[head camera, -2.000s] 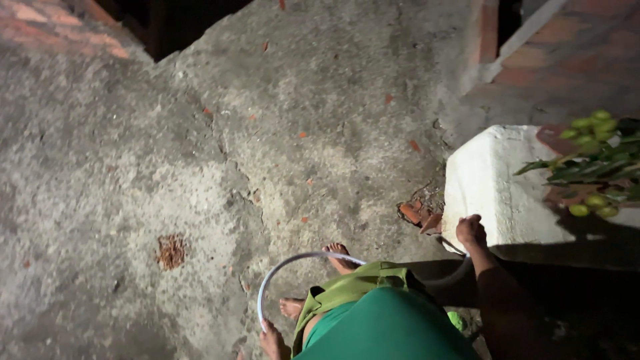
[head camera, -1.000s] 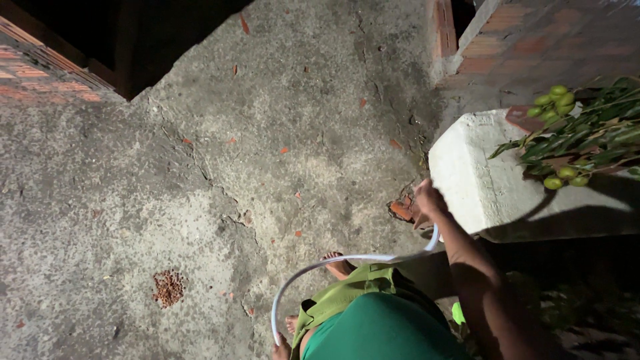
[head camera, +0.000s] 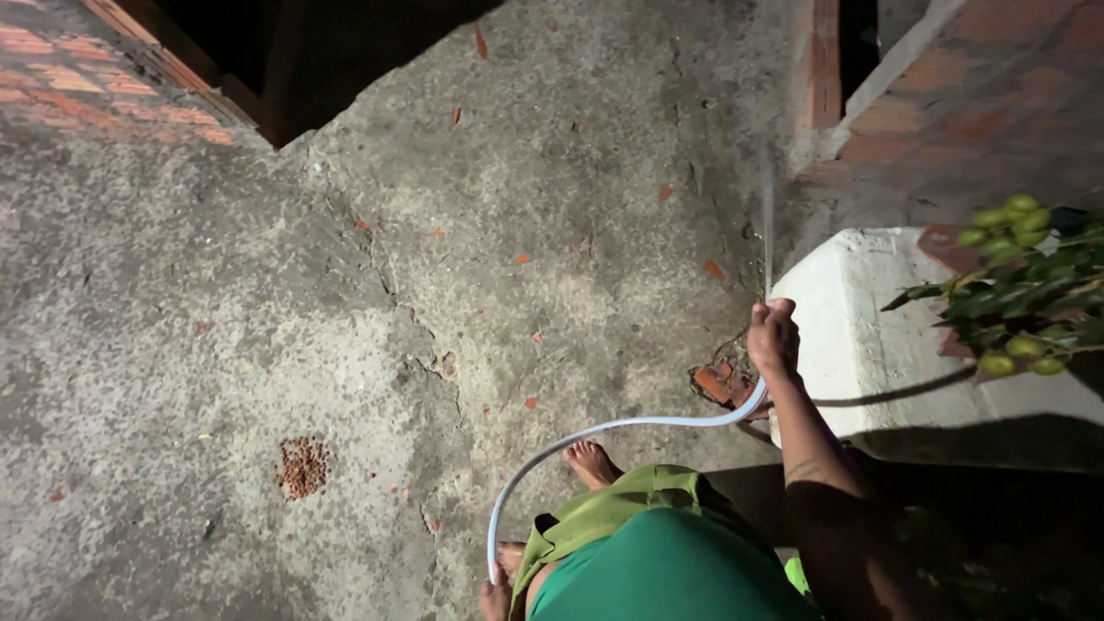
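A pale flexible hose (head camera: 634, 422) runs in a curve across the front of my body, above my bare feet. My right hand (head camera: 774, 338) is closed around it near its end, beside the white block's left edge. From that hand a thin jet of water (head camera: 768, 216) shoots away over the concrete floor (head camera: 552, 198). Low in the view, my left hand (head camera: 495, 597) grips the hose farther back, next to my left foot; part of this hand is cut off by the frame's edge.
A white block (head camera: 888, 328) stands at the right, with leafy branches bearing green fruit (head camera: 1025, 347) over it. Broken brick pieces (head camera: 720, 384) lie by its corner. A pile of brown pellets (head camera: 304, 467) is on the floor at left. Brick walls (head camera: 975, 112) rise at both upper corners.
My right hand has moved up and forward with the hose from its place two seconds ago. A water jet now shows clearly in front of it. The left hand still holds the hose.
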